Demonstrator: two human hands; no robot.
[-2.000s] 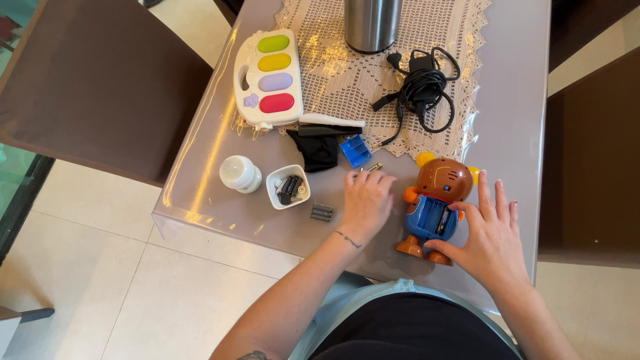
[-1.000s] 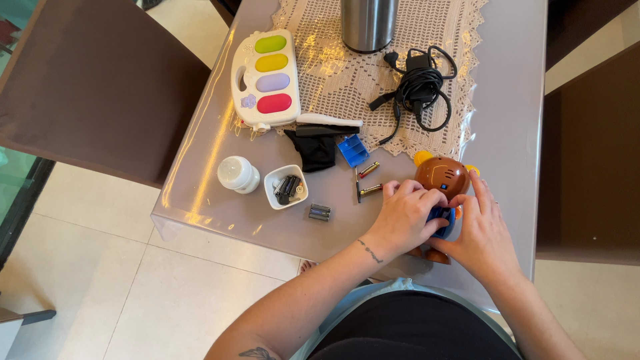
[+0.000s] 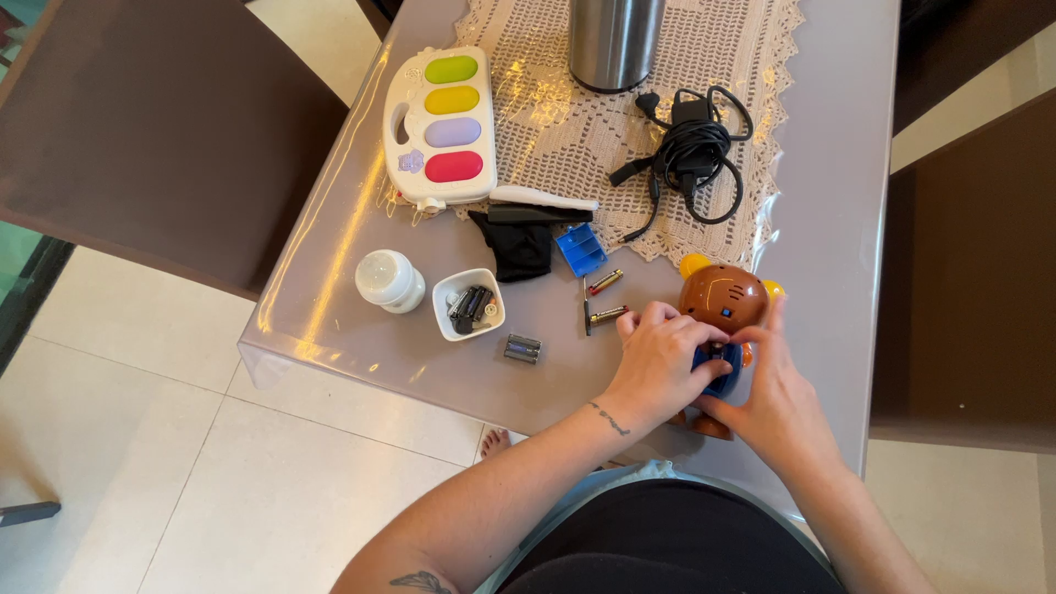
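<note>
A brown plastic toy figure (image 3: 723, 299) with yellow ears and a blue body lies back-up near the table's front right. My left hand (image 3: 667, 356) reaches over its open blue battery compartment (image 3: 718, 367), fingers at a battery there. My right hand (image 3: 767, 384) grips the toy's right side, thumb low on the body. Left of the toy lie two loose batteries (image 3: 606, 282), a thin screwdriver (image 3: 586, 307) and a blue battery cover (image 3: 582, 250). A small group of dark batteries (image 3: 523, 348) sits farther left. My fingers hide much of the compartment.
A white bowl (image 3: 441, 312) holds batteries and small items beside a white jar (image 3: 391, 281). Behind are a black cloth (image 3: 520, 247), a toy keyboard with coloured keys (image 3: 487, 124), a coiled black power adapter (image 3: 697, 148) and a steel flask (image 3: 616, 41) on a crocheted runner (image 3: 544, 115).
My left hand has moved right from the loose batteries to the toy's compartment. My right hand has closed in around the toy's side.
</note>
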